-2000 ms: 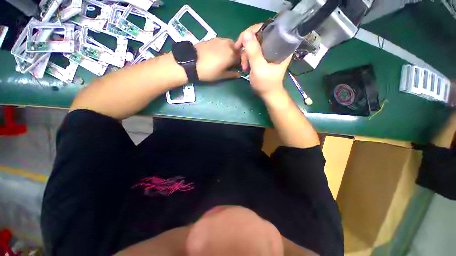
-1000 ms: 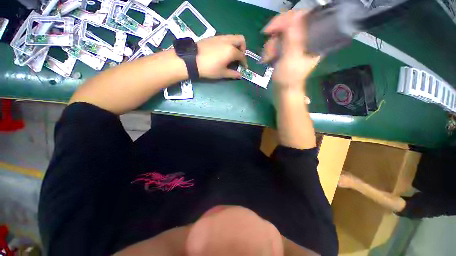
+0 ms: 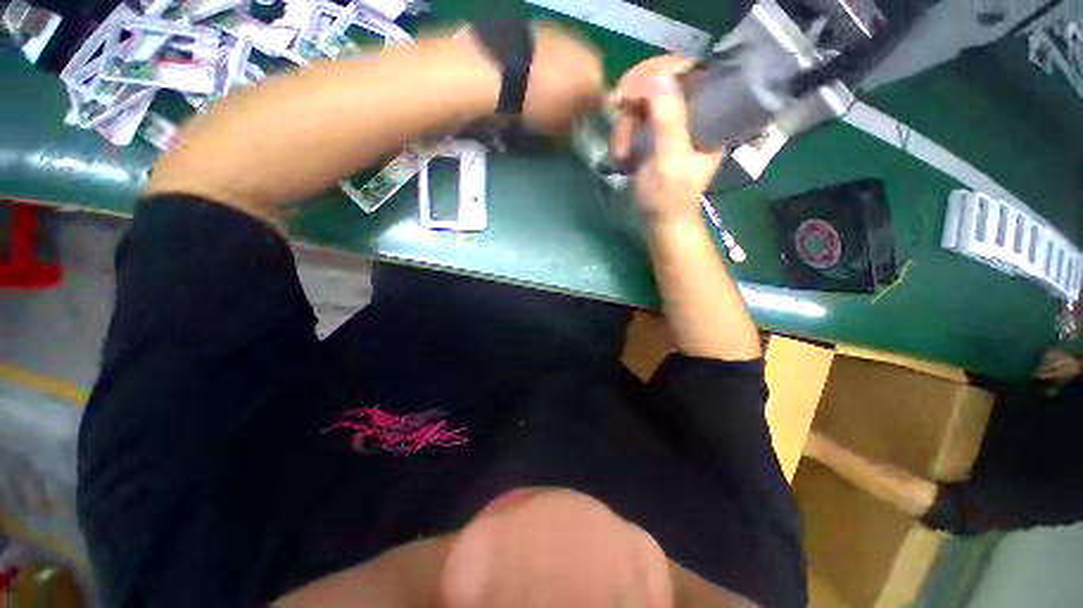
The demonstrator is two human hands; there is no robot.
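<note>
My right hand (image 3: 667, 149) is closed around the grey electric screwdriver (image 3: 739, 101), which is blurred and tilted. My left hand (image 3: 561, 81), with a black smartwatch (image 3: 508, 69) on its wrist, is blurred just left of the right hand. Something pale and blurred (image 3: 602, 145) lies between the hands; I cannot tell if the left hand holds it. A white housing frame (image 3: 473, 190) lies flat on the green bench below the left wrist. Another frame with a green strip (image 3: 386, 181) lies beside it, partly under my forearm.
A pile of white frames (image 3: 208, 59) is at the upper left. A silver metal box (image 3: 831, 100) is behind the screwdriver. A slim rod (image 3: 724, 232), a black fan (image 3: 834, 238) and a slotted white block (image 3: 1009, 241) lie right. Another person's arm (image 3: 873, 473) reaches over a cardboard box (image 3: 879, 410).
The screwdriver has come back left and down beside my left hand. My left hand has moved up and slightly right. The small frame seen between the hands is no longer clearly visible.
</note>
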